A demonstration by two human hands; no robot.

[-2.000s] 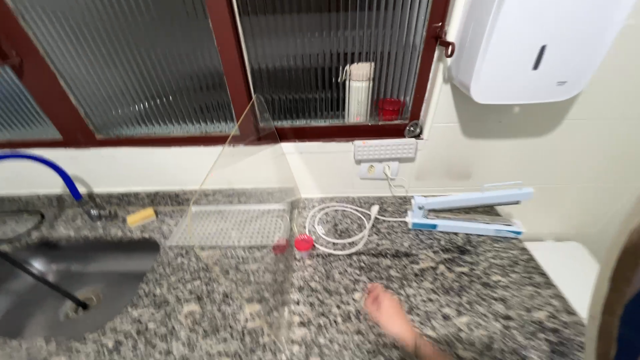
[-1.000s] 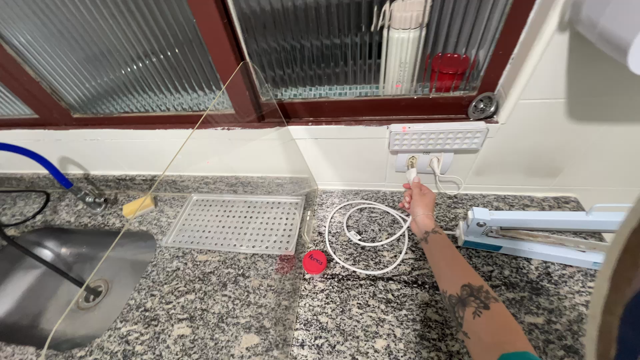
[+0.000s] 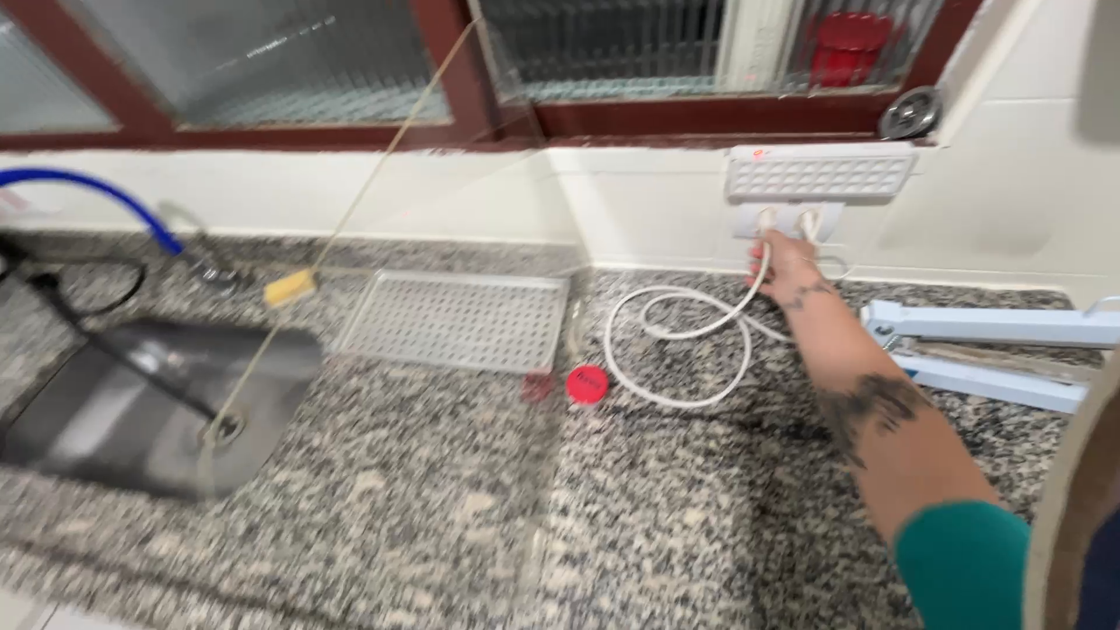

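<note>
My right hand (image 3: 781, 262) reaches from the lower right to the double wall outlet (image 3: 746, 220). Its fingers are closed around a white plug (image 3: 766, 219) at the outlet's left socket. The plug's white cord (image 3: 678, 403) hangs past the fingers and lies in loose loops on the granite counter. A second white plug (image 3: 808, 225) sits in the right socket, just beside the hand. Under the forearm's right side lies a light blue, hinged two-armed device (image 3: 989, 325). Whether the cord joins it is hidden by the arm. My left hand is not in view.
A clear upright panel (image 3: 394, 144) crosses the view at left. Near it are a perforated metal tray (image 3: 464, 319), a red round lid (image 3: 586, 384), a yellow sponge (image 3: 290, 288) and a steel sink (image 3: 166, 437) with a blue-hosed faucet (image 3: 96, 182). A white light fixture (image 3: 820, 175) is above the outlet.
My right hand was low over the counter two seconds ago; by one second ago it was at the outlet with the plug, where it remains. The view has moved closer to the counter.
</note>
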